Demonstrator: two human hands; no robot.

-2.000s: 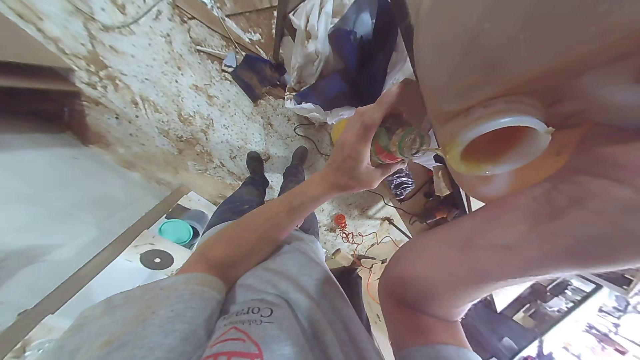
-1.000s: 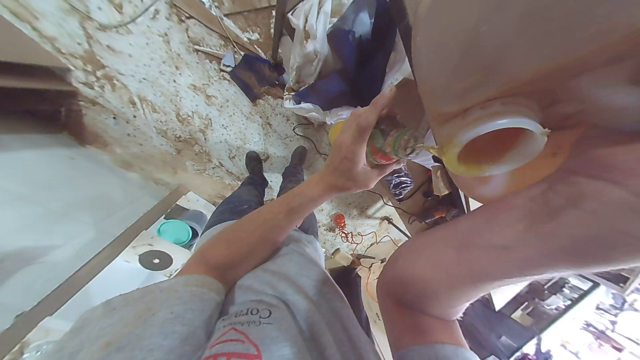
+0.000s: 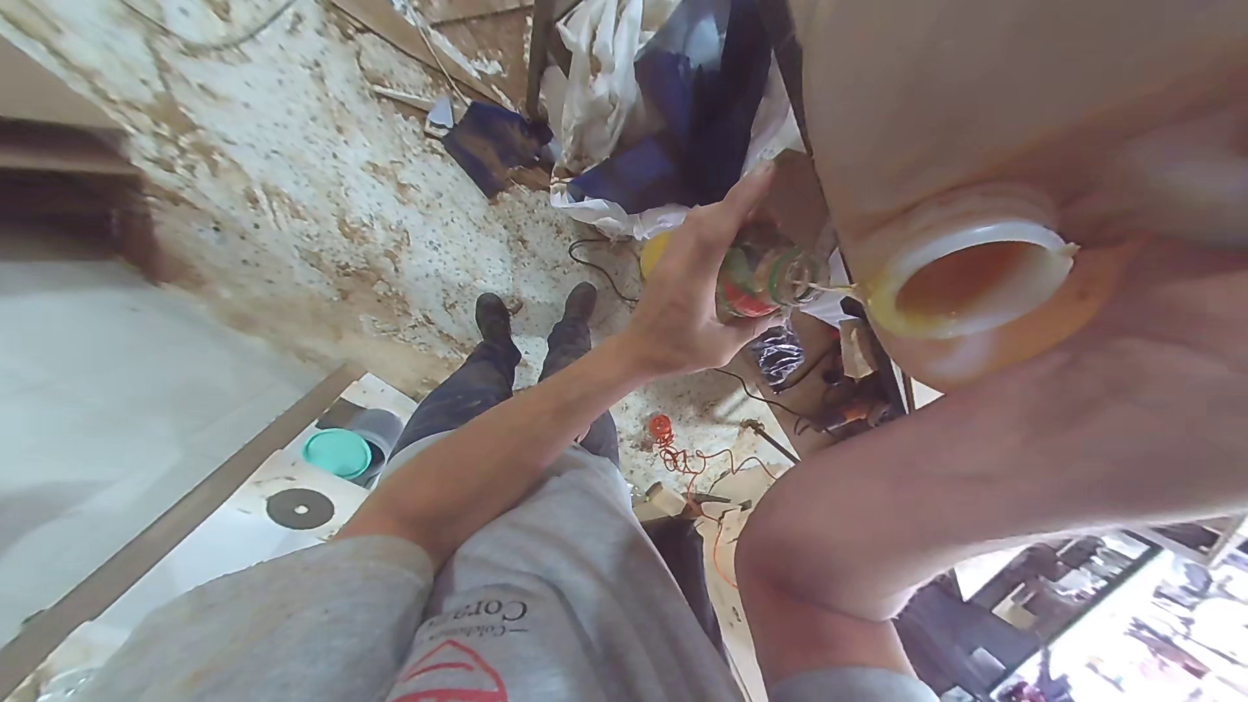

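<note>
My left hand (image 3: 697,292) is wrapped around a clear bottle (image 3: 749,278) with red and green on it, its open mouth facing up toward the camera. Close above and to the right is the wide white mouth (image 3: 1048,244) of a large translucent plastic container (image 3: 936,107), tilted, with orange-brown liquid inside. A thin stream (image 3: 834,288) runs between the lip of that mouth and the bottle's mouth. My right forearm (image 3: 975,468) crosses below the container to the right edge of the view; the right hand itself does not show.
White and dark blue plastic bags (image 3: 673,127) lie beyond the bottle. A coiled orange cord (image 3: 673,444) is on the stained floor near my feet. At the left stand a turquoise lid (image 3: 336,453) and a black disc (image 3: 300,509) on a white surface. Cluttered shelves (image 3: 1053,585) are at lower right.
</note>
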